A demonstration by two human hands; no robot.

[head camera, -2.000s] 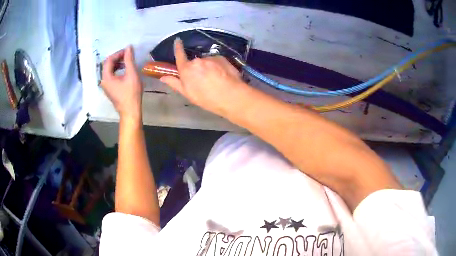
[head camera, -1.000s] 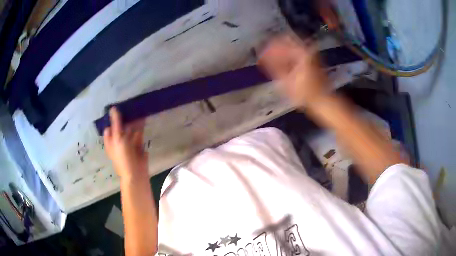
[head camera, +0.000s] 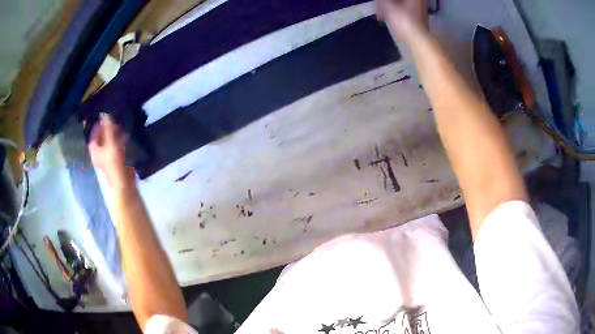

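A long dark purple strip (head camera: pixel 241 40) curves along the far side of the padded table (head camera: pixel 274 163). A wide black strip (head camera: pixel 280 91) lies nearer; a pale gap shows between them. At their left ends the dark cloth bunches together. My left hand (head camera: pixel 109 147) holds the purple cloth at that end, fingertips on its edge. My right hand (head camera: pixel 403 14) is blurred at the top edge, by the purple strip's right end; its fingers do not show clearly. The steam iron (head camera: pixel 499 68) rests at the table's right end, away from both hands.
Hoses (head camera: pixel 561 138) trail right from the iron. Another orange-handled tool (head camera: pixel 62 258) lies at the lower left. A long blue-grey padded form (head camera: pixel 75 68) lies beyond the table at the upper left. The table's near edge runs just in front of my white shirt.
The iron has been let go at the right end. The narrow purple strip is gone from the table's near part. Both hands have moved to the far strips; the view has shifted.
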